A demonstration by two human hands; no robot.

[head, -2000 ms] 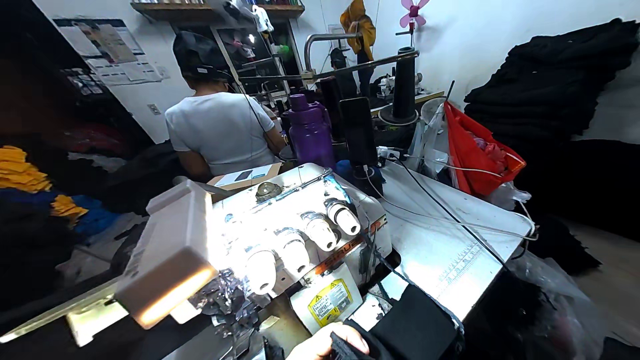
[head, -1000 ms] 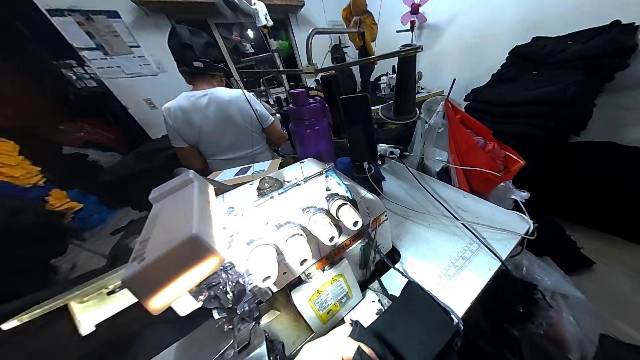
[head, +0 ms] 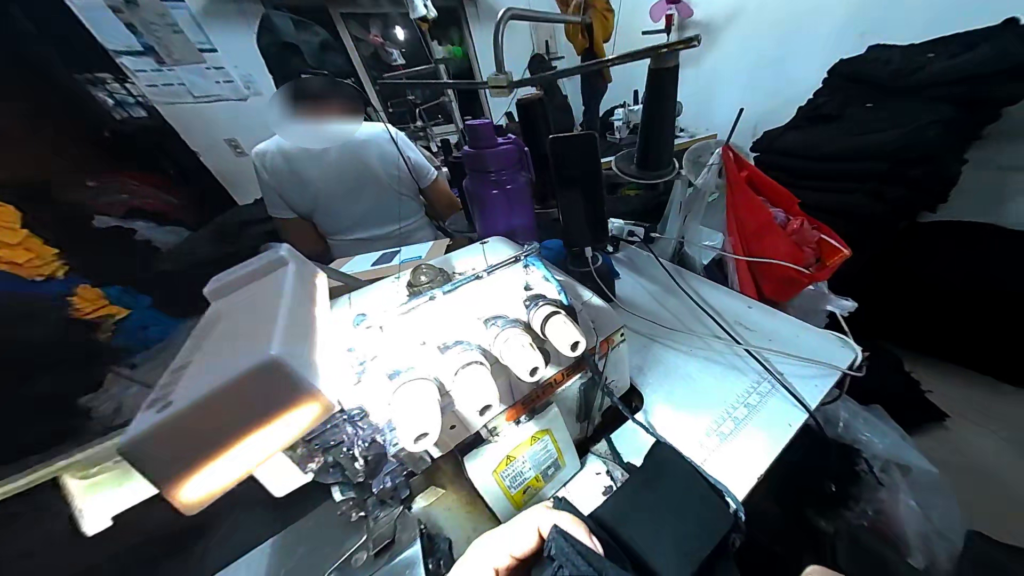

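Note:
My left hand [head: 524, 544] is at the bottom centre, its fingers closed on dark cloth [head: 576, 556] just in front of the overlock sewing machine [head: 512, 296]. The machine's white tension knobs [head: 520, 352] stand in a row under a bright lamp [head: 240, 376]. A flat black piece [head: 664, 512] lies right of my left hand, by the machine's front. Only a fingertip of my right hand [head: 820, 570] shows at the bottom edge, away from the machine; the rest is out of frame, and whatever it may hold is hidden.
Behind the machine stand a purple bottle [head: 500, 184], an upright phone [head: 580, 192] and a black thread cone [head: 658, 120]. Cables cross the white table [head: 720, 400]. A red bag [head: 776, 232] hangs beyond, near stacked black cloth [head: 888, 120]. A person [head: 344, 184] sits ahead.
A fingertip of my right hand now shows at the bottom edge, where neither earlier frame shows it. More of my left hand and its dark cloth is in view than one second ago.

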